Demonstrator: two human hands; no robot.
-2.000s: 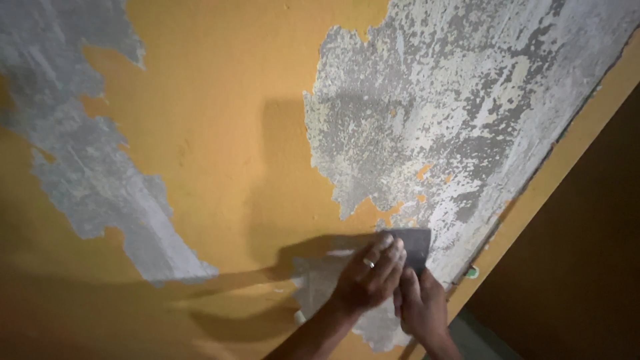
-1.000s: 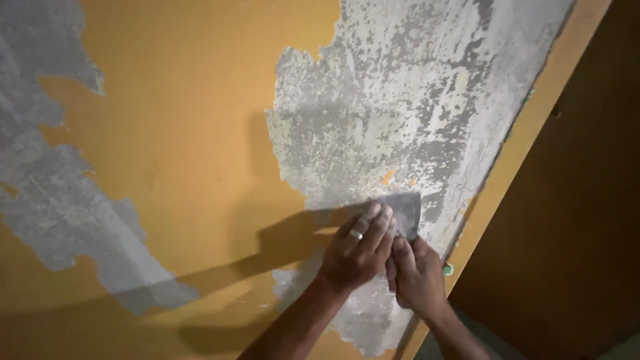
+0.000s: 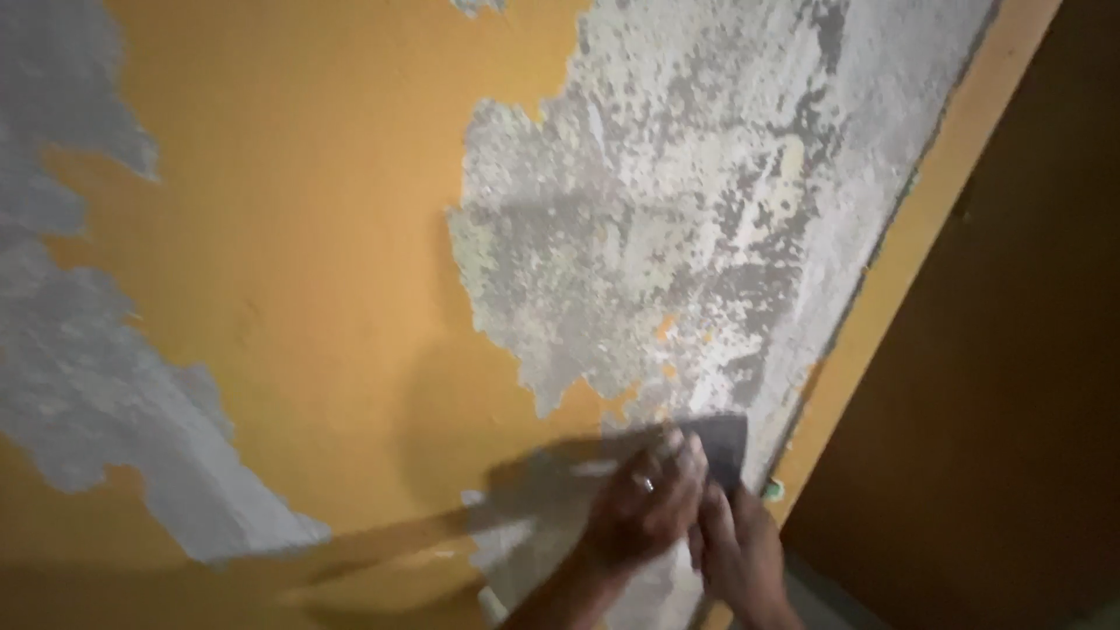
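Note:
A dark, flat scraper blade (image 3: 724, 444) lies against the wall at the lower right of the patch stripped of paint. My left hand (image 3: 649, 499), with a ring on one finger, presses its fingertips on the blade's left side. Just below the blade, my right hand (image 3: 739, 542) is closed around the scraper's lower part; the handle itself is hidden by the fingers. Orange paint (image 3: 324, 262) covers the middle of the wall. Around the blade, the bare patch (image 3: 569, 289) is mottled grey and white, with small orange flecks left of and above the blade.
An orange frame edge (image 3: 910, 254) runs diagonally along the wall's right side, with a dark brown surface (image 3: 980, 394) beyond it. A small green spot (image 3: 773, 489) marks the edge near my right hand. Another grey stripped patch (image 3: 105, 376) spans the left.
Both hands and the scraper went up the wall between the first two frames and are now lower again, near the small orange flecks' underside. The view has shifted somewhat.

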